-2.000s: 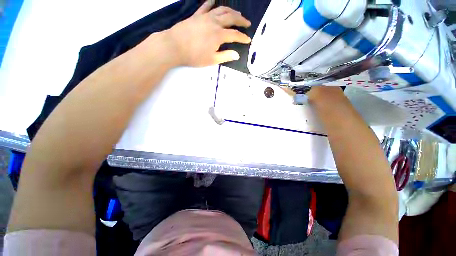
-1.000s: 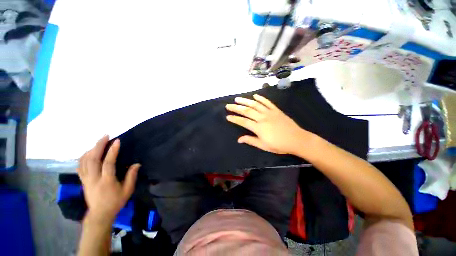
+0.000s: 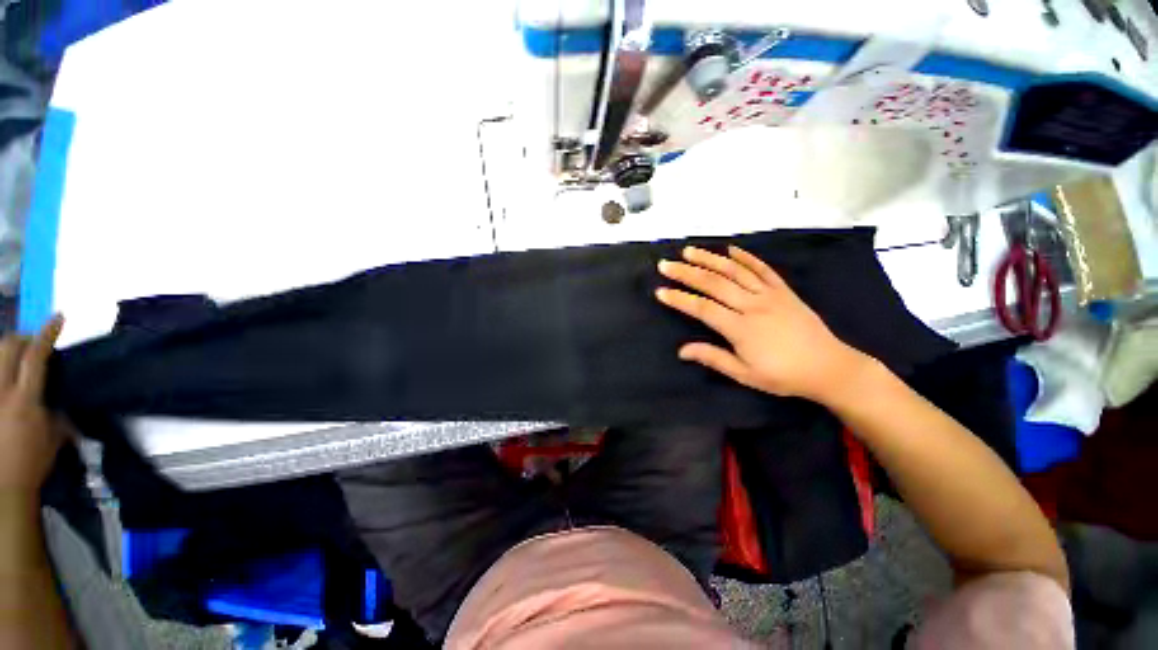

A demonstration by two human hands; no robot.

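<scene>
A black garment panel (image 3: 508,318) lies along the front part of the white machine table, its right part draping over the front edge. My right hand (image 3: 756,324) rests flat on its right part, fingers apart. My left hand (image 3: 28,394) is at the far left rim, partly cut off, gripping the panel's left end, which is drawn out long and narrow. The white sewing machine (image 3: 813,121) stands behind the panel. Its needle area (image 3: 587,178) is behind the cloth's back edge, not touching it.
Red-handled shears (image 3: 1026,292) lie at the table's right edge, beside small metal tools (image 3: 966,248) and a tan block (image 3: 1100,241). Blue tape (image 3: 46,222) marks the table's left end. Black cloth hangs over a blue bin (image 3: 273,590) at lower left.
My left hand has moved left and up with the cloth's end, and the panel is stretched out longer to the left. My right hand has shifted right. The view has shifted too.
</scene>
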